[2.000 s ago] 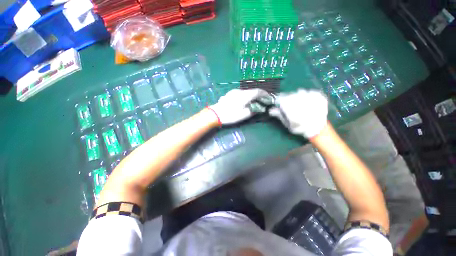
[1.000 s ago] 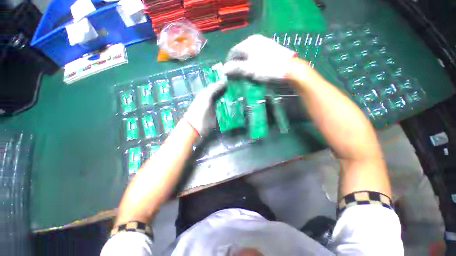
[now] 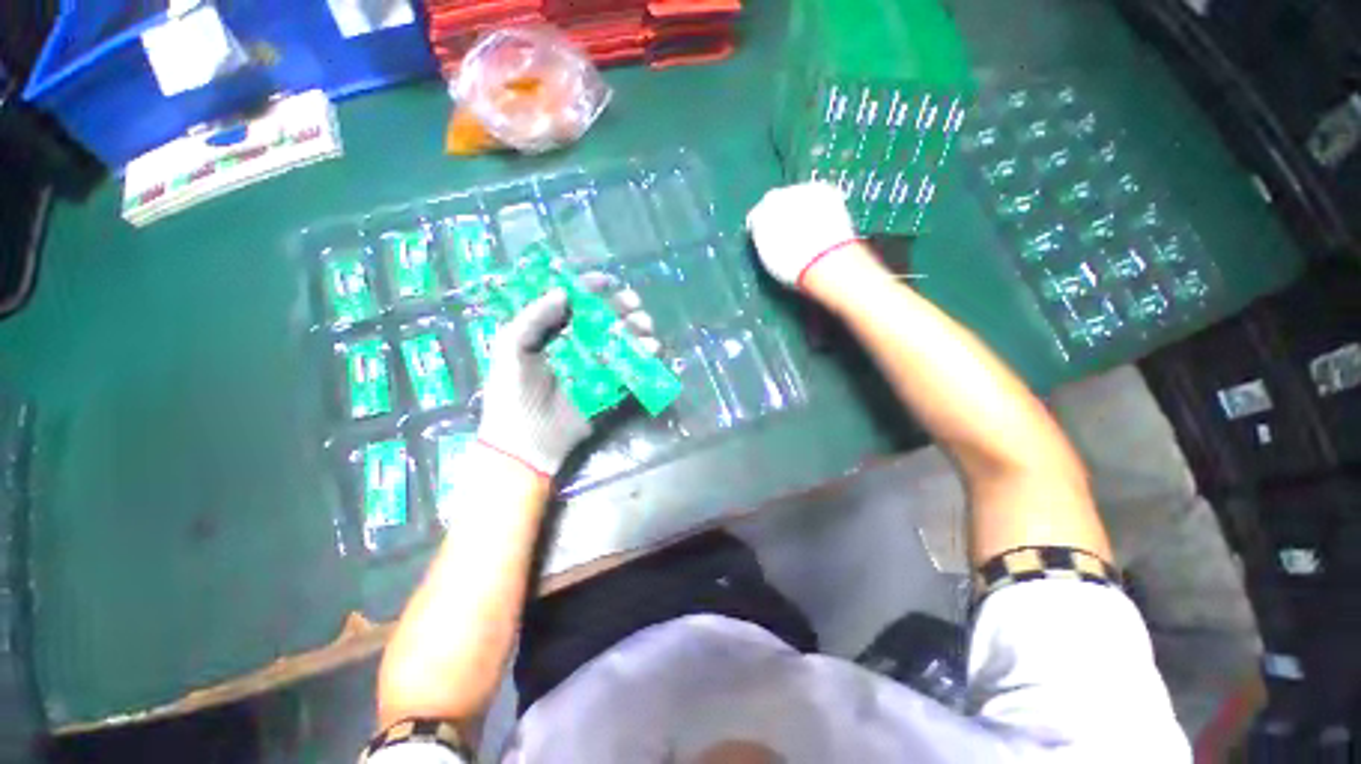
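Note:
My left hand (image 3: pixel 540 381), in a white knit glove, holds several green circuit boards (image 3: pixel 609 346) fanned out above the clear plastic tray (image 3: pixel 652 291). Green boards lie in pockets on the tray's left side, and the right pockets show no green boards. My right hand (image 3: pixel 802 235), also gloved, is at the near left corner of the tall green panel stack (image 3: pixel 881 112). Its fingers are bent and partly hidden, so I cannot tell whether it holds anything.
A filled clear tray (image 3: pixel 1090 209) lies right of the stack. Behind are a blue bin (image 3: pixel 284 67), a long white box (image 3: pixel 232 154), a wrapped roll (image 3: pixel 526 93) and red sheets (image 3: pixel 657 30). Black bins (image 3: pixel 1269 396) stand at the right.
Since one second ago, my hands have moved apart. My left hand keeps the boards and has moved left over the tray; my right hand has moved to the stack. The view has shifted.

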